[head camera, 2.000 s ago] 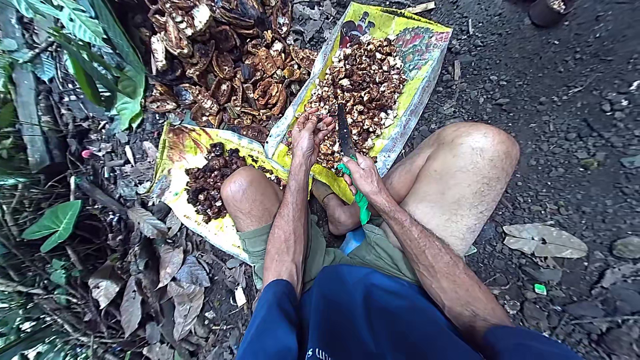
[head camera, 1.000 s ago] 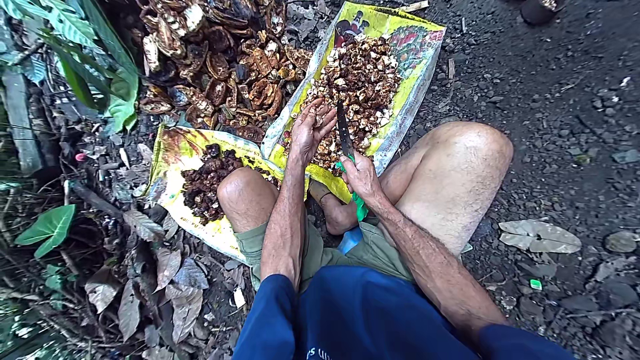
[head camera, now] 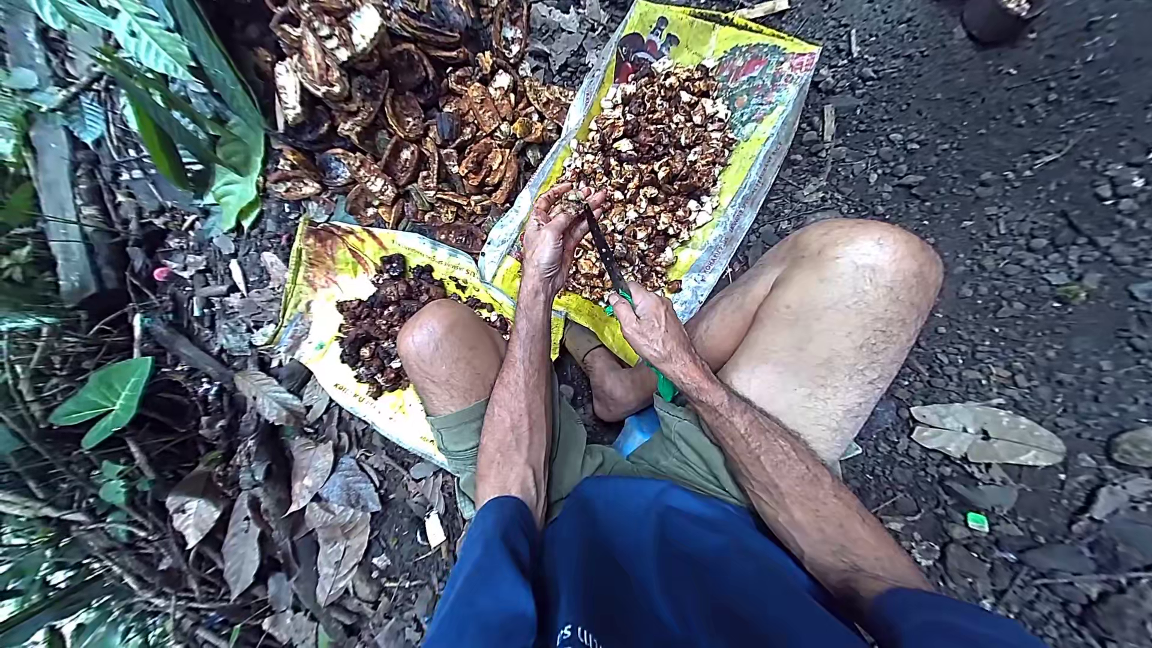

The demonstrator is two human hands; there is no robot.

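Observation:
My right hand [head camera: 650,326] is closed around the green handle of a dark-bladed knife [head camera: 605,252], whose tip points up and left. The tip meets the fingers of my left hand [head camera: 553,236], palm up, which hold a small pale and brown piece [head camera: 574,203], likely a cacao bean clump. Beyond both hands, a heap of whitish and brown cacao beans [head camera: 661,153] lies on an opened yellow sack [head camera: 774,117]. Darker beans [head camera: 382,315] lie on a second yellow sack [head camera: 351,396], beside my left knee.
Split cacao pod husks [head camera: 423,117] are piled at the upper left, against the sacks. Leafy plants [head camera: 108,396] and dry leaves [head camera: 337,540] border the left side. Gravelly soil spreads on the right, with a dry leaf [head camera: 985,434] and a dark container [head camera: 990,20] on it.
My left hand, its fingers more spread one second ago, has its fingertips drawn in around a small piece at the knife tip. The knife stays in my right hand.

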